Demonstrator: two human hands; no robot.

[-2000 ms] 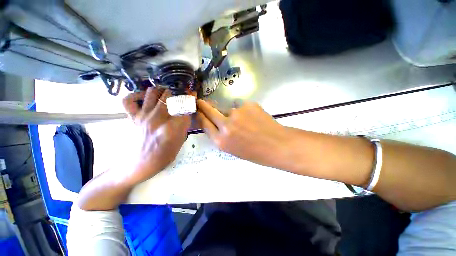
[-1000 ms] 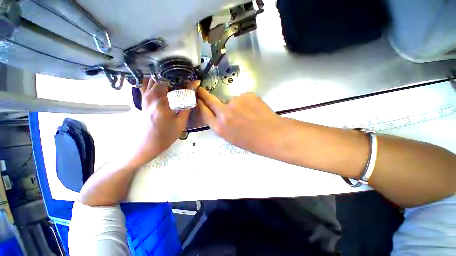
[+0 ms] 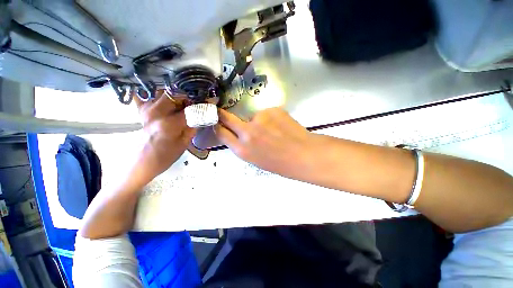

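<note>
My left hand is at the sewing machine's needle area, its fingertips partly hidden behind the white ridged knob and round black discs. My right hand lies just right of the knob, fingers pointing left to the same spot. Between the hands a small part of a dark grey piece shows, with a curved edge below the knob. Most of it is hidden, so I cannot tell its shape or how each hand holds it. The presser foot and needle are hidden too.
The pale machine head spans the top, with bent thread guides at left. Stacked dark rounded panels lie on the white table at left. A black fuzzy block sits on the steel bed. Blue bins stand below left.
My left hand has shifted a little left, its fingers now more bent. A curved edge of the dark piece now shows below the knob. My right hand has barely moved.
</note>
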